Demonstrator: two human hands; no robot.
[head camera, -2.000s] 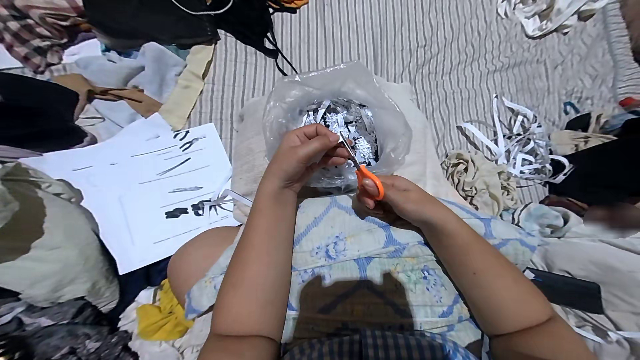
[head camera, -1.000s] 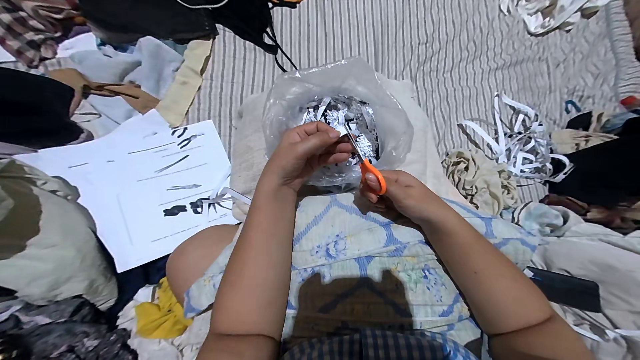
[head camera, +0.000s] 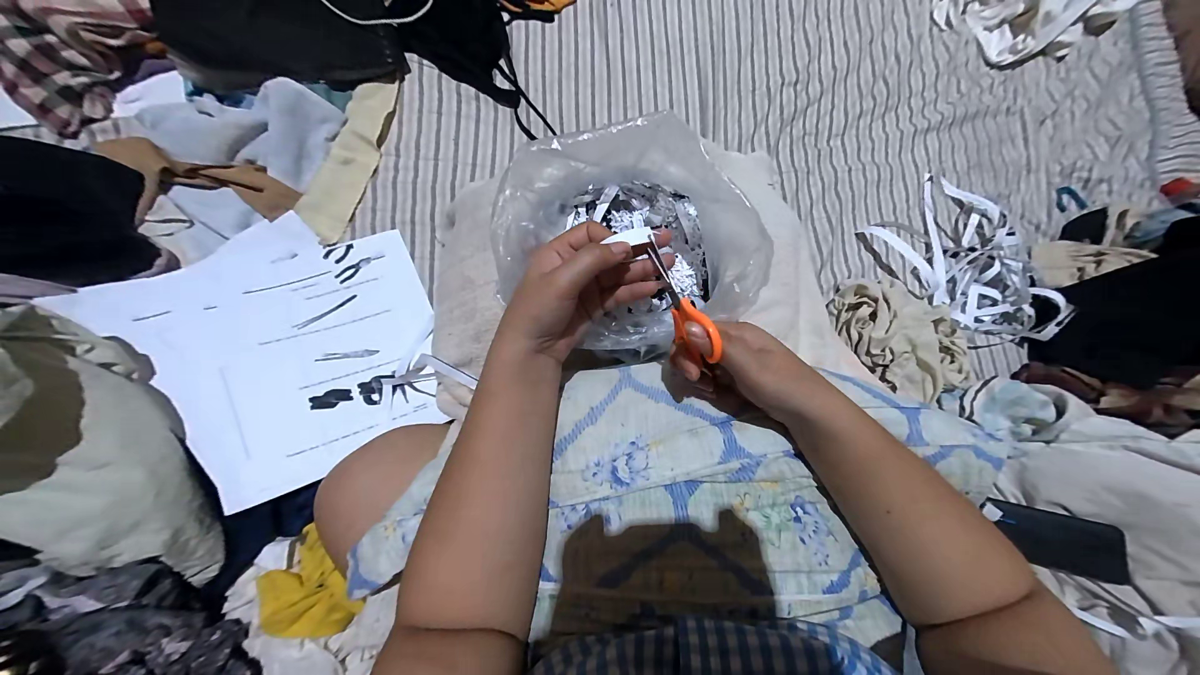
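Note:
A white strip, likely paper (head camera: 630, 238), is pinched between the thumb and fingers of my left hand (head camera: 579, 286). My right hand (head camera: 736, 366) grips the orange handles of a pair of scissors (head camera: 696, 333), whose blades meet the right end of the strip. Both hands are over the near side of a clear plastic bag (head camera: 534, 202) with its mouth spread wide. Inside the bag lie many small white and dark cut pieces (head camera: 689, 220), partly hidden by my left hand.
Printed white sheets (head camera: 253, 375) with dark scraps lie at the left. Tangled white strips (head camera: 975, 253) and a beige cloth bundle (head camera: 900, 337) are at the right. A dark flat object (head camera: 1059, 542) sits at lower right, a yellow cloth (head camera: 305, 591) at lower left.
The white strip shows more plainly between my left fingers than before. My hands stay over the bag, with the scissors still in my right hand.

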